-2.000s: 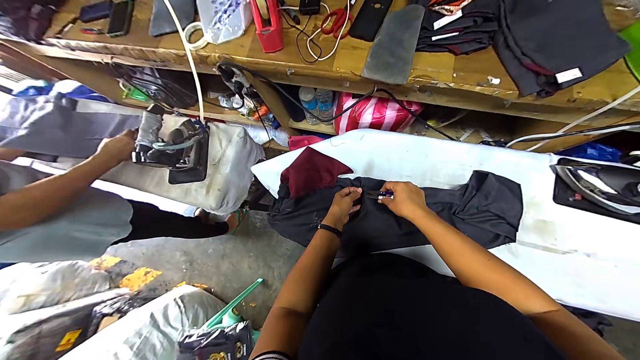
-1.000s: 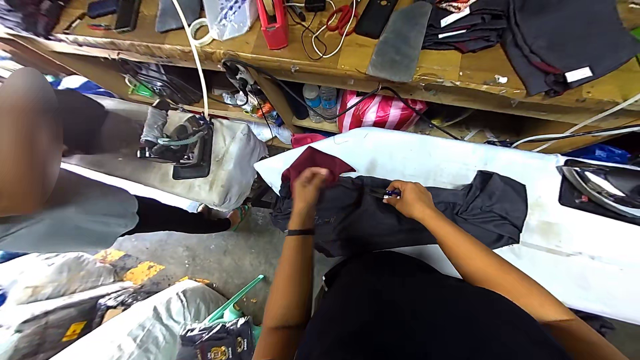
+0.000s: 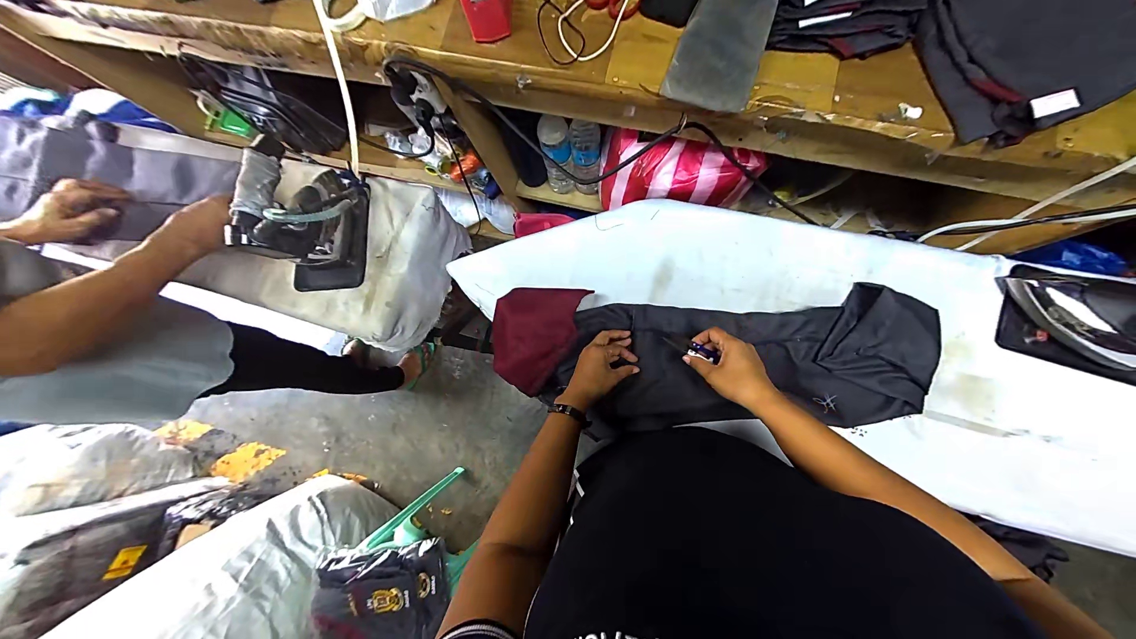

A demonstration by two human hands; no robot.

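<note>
A dark grey garment (image 3: 790, 355) with a maroon part (image 3: 537, 337) at its left end lies on a white-covered ironing board (image 3: 710, 253). My left hand (image 3: 605, 368) rests on the grey cloth near the maroon part, fingers bent; whether it pinches the cloth cannot be made out. Small thread snips (image 3: 701, 351) with a dark handle are in my right hand (image 3: 735, 366), their tip pointing left over the cloth toward my left hand. Loose light threads (image 3: 827, 404) lie on the garment's right part.
An iron (image 3: 1074, 319) stands at the board's right end. Beyond the board, a wooden bench (image 3: 603, 75) holds folded dark garments (image 3: 1034, 62) and cables. At left, a co-worker's hand (image 3: 191, 226) is at another iron (image 3: 311, 213). Plastic-wrapped bundles (image 3: 257, 550) lie on the floor at lower left.
My left hand has come down from above the maroon part onto the grey cloth. The co-worker, leaning in a second ago, has both hands over the grey cloth and iron.
</note>
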